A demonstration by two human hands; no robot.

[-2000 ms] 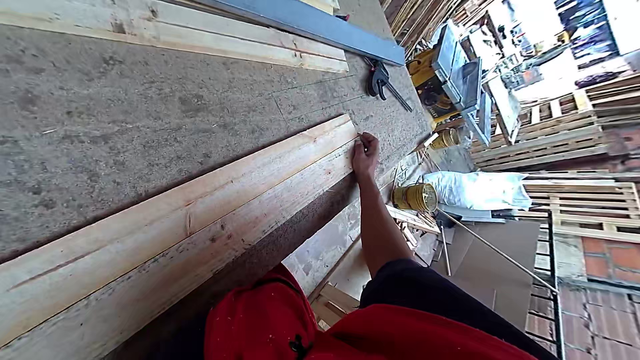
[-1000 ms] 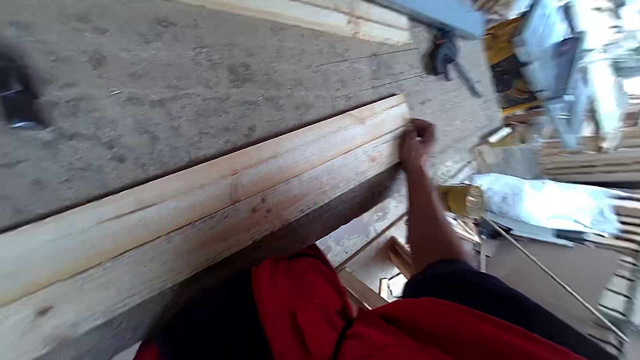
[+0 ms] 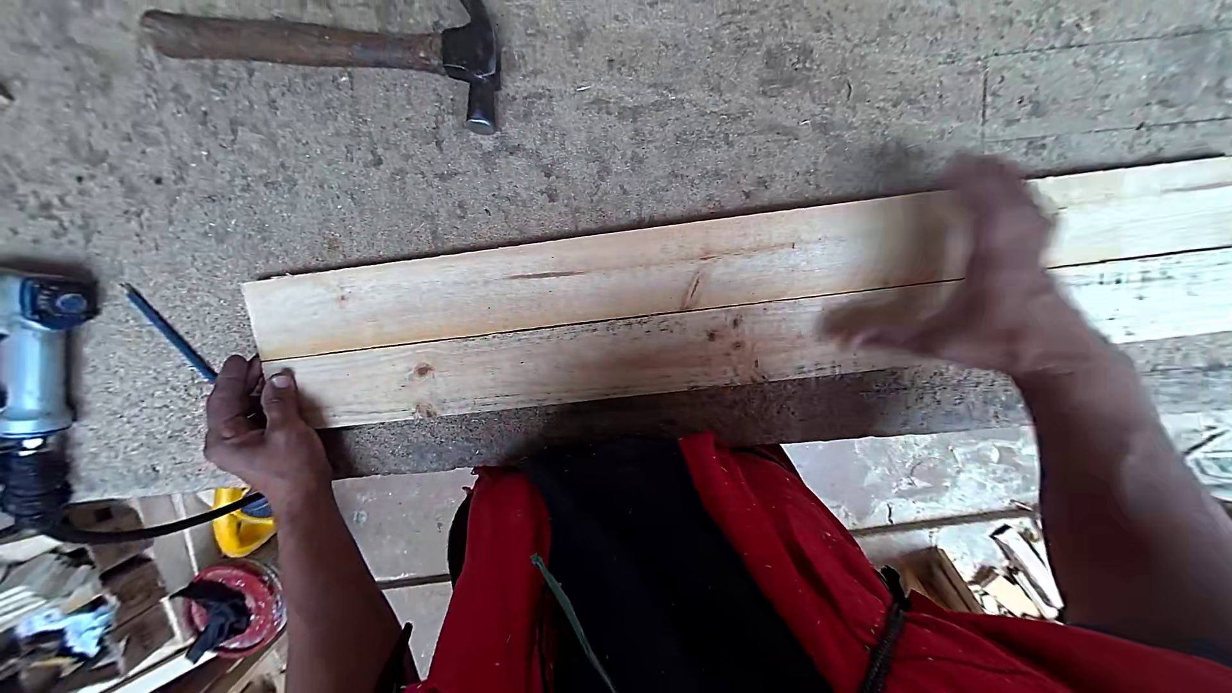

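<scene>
Two long wooden boards lie side by side on the workbench: the far board (image 3: pixel 577 279) and the near board (image 3: pixel 577 361), with a thin seam between them. My left hand (image 3: pixel 265 423) is at their left end, its thumb and fingers on the near board's corner. A blue pencil (image 3: pixel 168 330) touches or lies close behind those fingers; which one I cannot tell. My right hand (image 3: pixel 972 279), blurred, is over both boards with its fingers spread. Whether it touches them is unclear. A claw hammer (image 3: pixel 469 53) with a wooden handle rests beyond the boards.
A metal-bodied power tool (image 3: pixel 37 356) lies at the bench's left, its black cable running past the front edge. Below the bench are a yellow object (image 3: pixel 241 523), a red bucket (image 3: pixel 236 606) and wood scraps (image 3: pixel 1025 573).
The view has swung left to the boards' other end. My right hand, at the boards' far right end before, is now over them with spread fingers. My left hand has come into view.
</scene>
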